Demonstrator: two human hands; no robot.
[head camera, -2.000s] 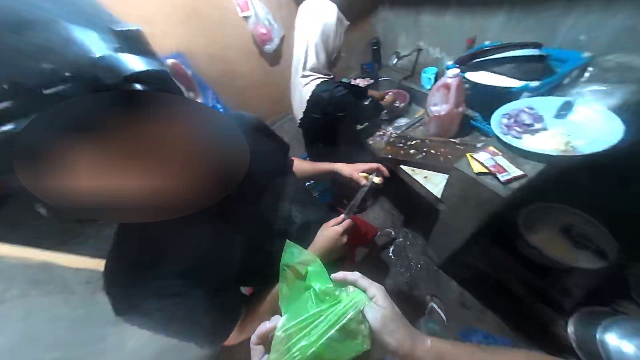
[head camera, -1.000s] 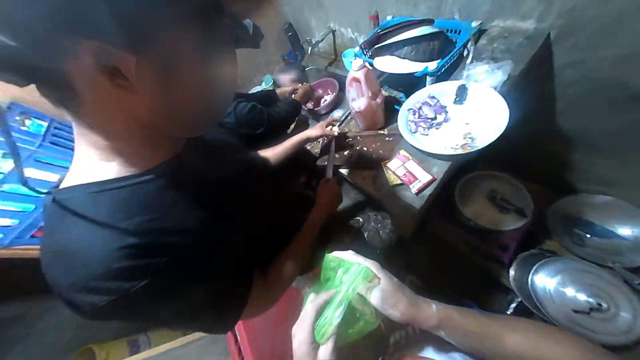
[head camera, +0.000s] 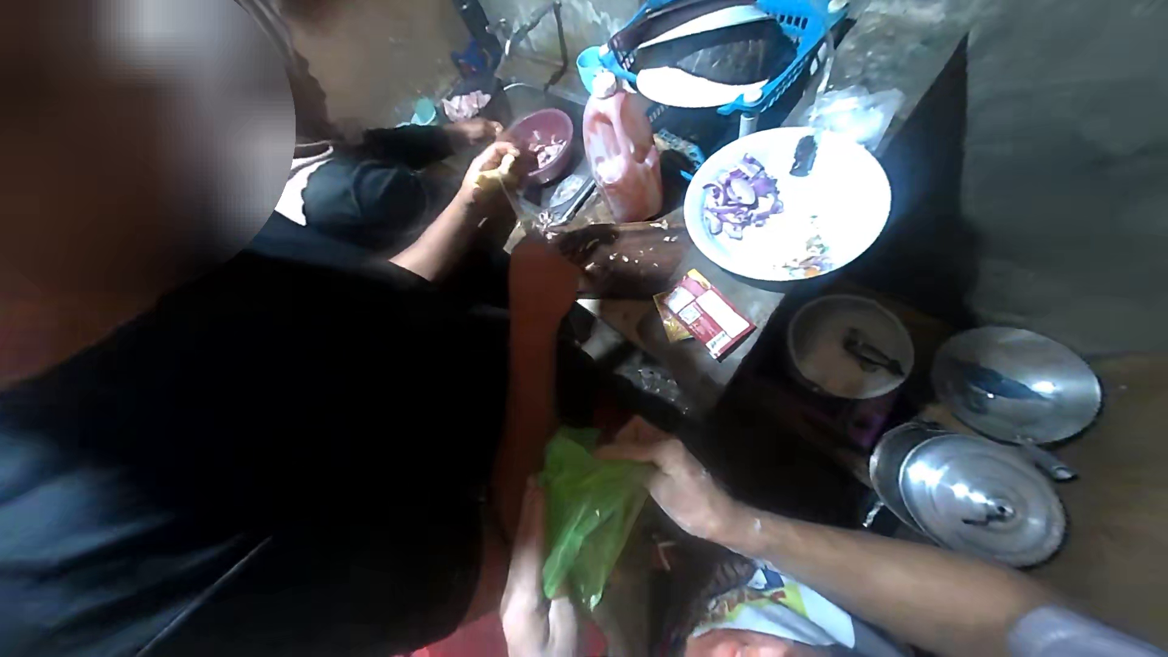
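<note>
A translucent green plastic bag (head camera: 591, 516) hangs between my two hands low in the middle of the head view. My right hand (head camera: 671, 474) grips the bag's upper right edge. My left hand (head camera: 534, 584) holds its lower left side, partly hidden by the plastic. What the bag contains, if anything, cannot be told. Just above, on the counter, lie red and yellow printed packets (head camera: 707, 315). Beyond them a white plate (head camera: 826, 214) carries chopped purple onion (head camera: 741, 196) and small pale pieces.
A person in black (head camera: 347, 438) fills the left, hands over a wooden board (head camera: 630, 255). Another person works by a pink bowl (head camera: 545, 146). Behind stand a pink plastic jug (head camera: 620, 155) and a blue basket (head camera: 794, 55). At right are a pan (head camera: 850, 347), a wok (head camera: 1017, 383) and a lidded pot (head camera: 981, 502).
The green bag, bunched between my hands one second ago, now hangs stretched out lengthwise. The near person's hand has lifted from the board toward the pink bowl. The view has swung right since two seconds ago.
</note>
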